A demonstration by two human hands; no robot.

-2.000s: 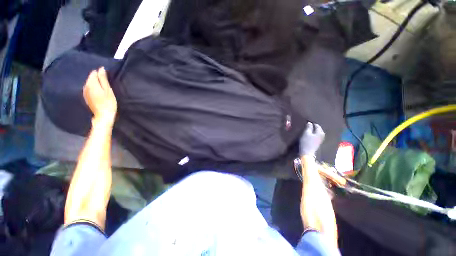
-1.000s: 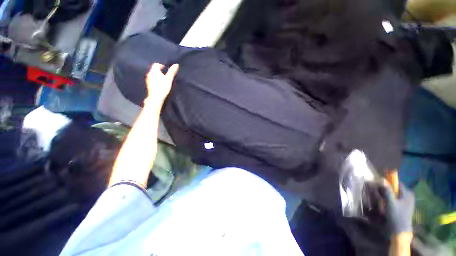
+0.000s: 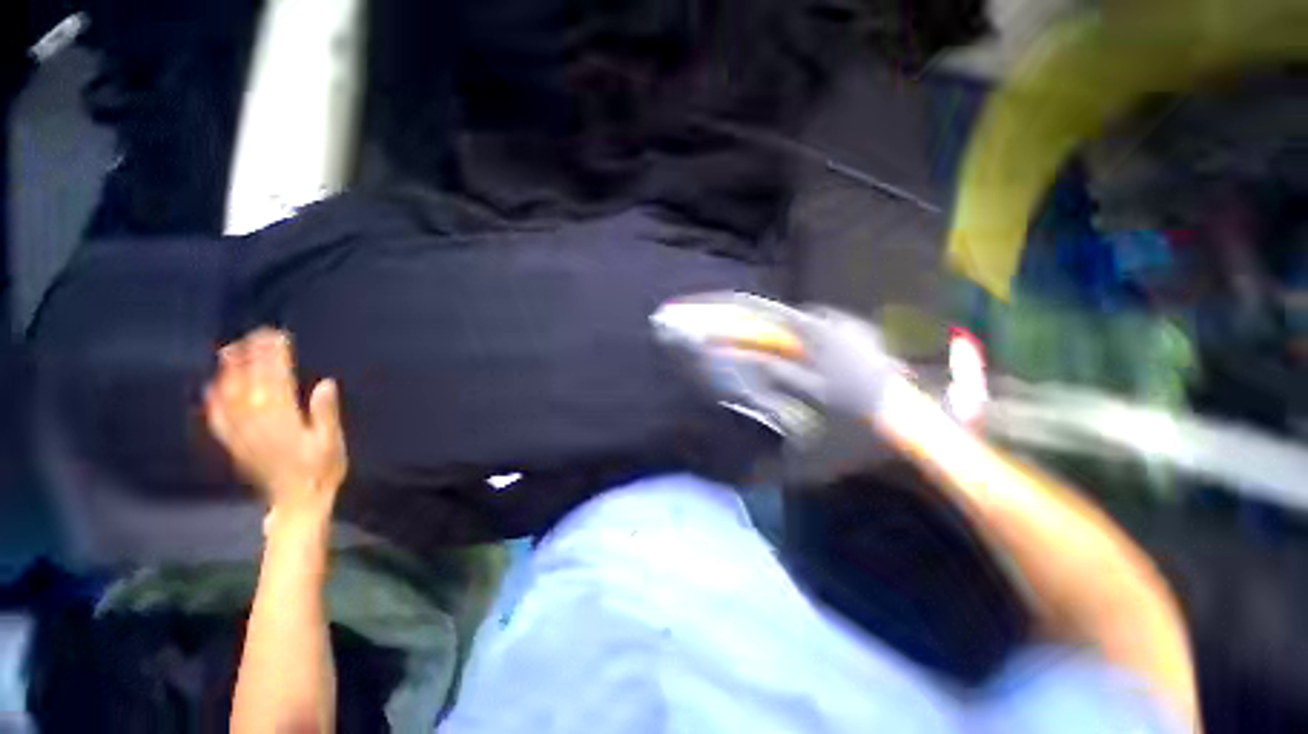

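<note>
A black garment (image 3: 502,337) is drawn over the padded form (image 3: 136,323), whose bare end shows at the left. My bare left hand (image 3: 280,423) lies at the garment's left part, palm down, fingers apart. My gloved right hand (image 3: 846,366) is closed on the tan handle of the steam iron (image 3: 703,318). The iron is at the garment's right part, its tip pointing left. The hand and iron are blurred, so I cannot tell if the iron touches the cloth.
A yellow hose (image 3: 1019,158) curves at the upper right and a white hose (image 3: 1148,430) runs right. The red and white iron rest (image 3: 967,376) is beyond my right wrist. A white bar (image 3: 297,115) stands at the far side. Green sacking (image 3: 373,602) lies below the table's near edge.
My right hand has carried the iron from the lower right, off the garment, leftward onto its right part. My left hand is now more open. The garment looks smoother, and the view has shifted.
</note>
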